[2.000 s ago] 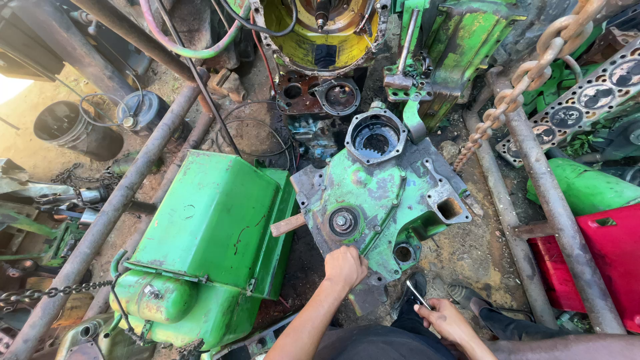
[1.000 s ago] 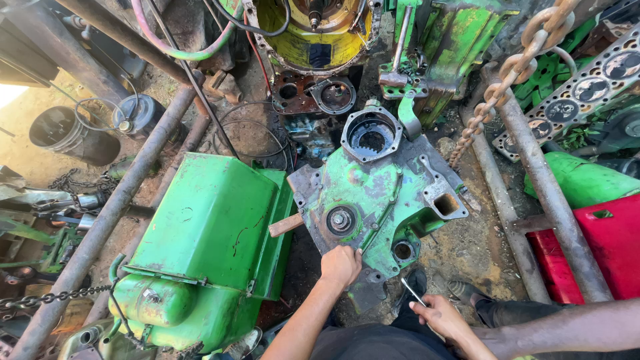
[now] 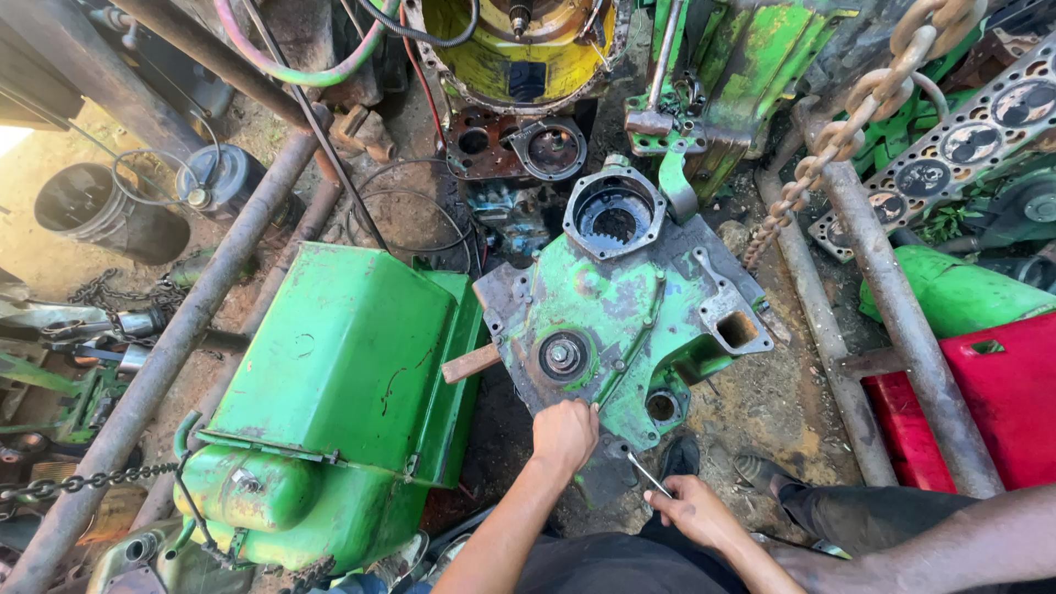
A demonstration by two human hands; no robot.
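A green engine timing cover [image 3: 610, 305] lies on a dark metal plate in the middle, with a hexagonal opening at its top and a round hub with a bolt at its left. My left hand [image 3: 566, 433] is curled at the cover's lower edge, knuckles up; whether it grips something is hidden. My right hand [image 3: 691, 505] holds a metal wrench [image 3: 650, 475], whose far end is at the plate's bottom corner, below the small round port. A wooden piece [image 3: 470, 363] sticks out at the plate's left.
A large green metal housing [image 3: 330, 355] stands at left. Steel pipes [image 3: 907, 330] flank both sides, and a rusty chain [image 3: 833, 140] hangs at right. A yellow-lined housing [image 3: 528, 74] is beyond the cover. Another person's arm [image 3: 932, 540] and shoe [image 3: 763, 474] are at lower right.
The wrench in my right hand has tilted a little, its far end now pointing more to the left. My left hand stays at the cover's lower edge.
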